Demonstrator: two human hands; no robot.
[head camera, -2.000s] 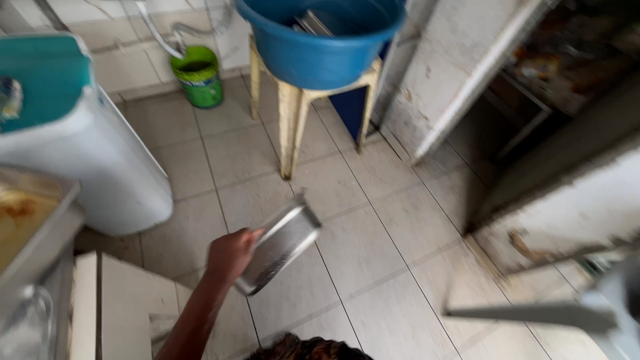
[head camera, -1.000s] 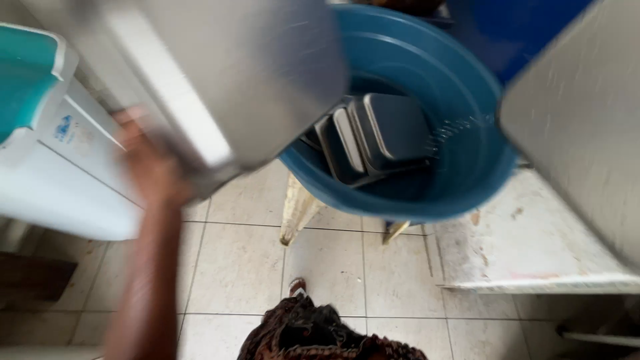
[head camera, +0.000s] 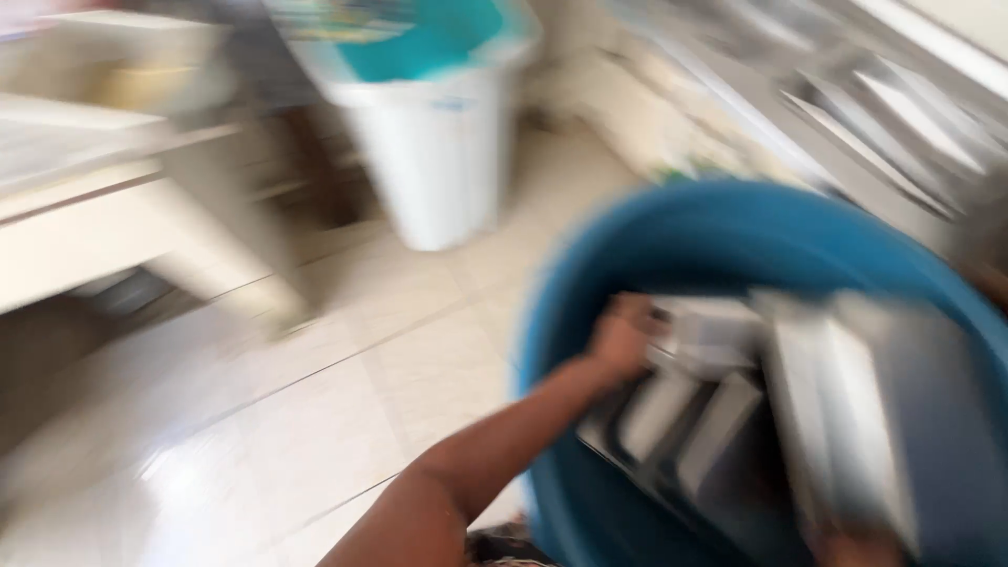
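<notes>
A large round blue plastic tub (head camera: 543, 441) fills the lower right and holds several metal pans. Inside it, my left hand (head camera: 626, 335) has its fingers on the edge of a small metal pan (head camera: 709, 335), at the upper left of the pile. More small pans (head camera: 657, 413) lie tilted below that one. A larger metal pan (head camera: 850, 409) stands steeply on the right in the tub. My right hand (head camera: 858, 547), blurred at the bottom edge, touches its lower end; most of the hand is cut off. Motion blur hides how its fingers lie.
A tall white plastic bin (head camera: 441, 157) with a teal inside stands on the tiled floor behind. To the left is a pale table (head camera: 79, 236) with a thick leg. Upper right, a metal counter (head camera: 787, 134) carries several metal pans (head camera: 882, 134).
A second ago my left hand was left of the tub beside a large metal pan; now it is inside the tub on a small pan. A larger pan now stands in the tub. The view has swung strongly.
</notes>
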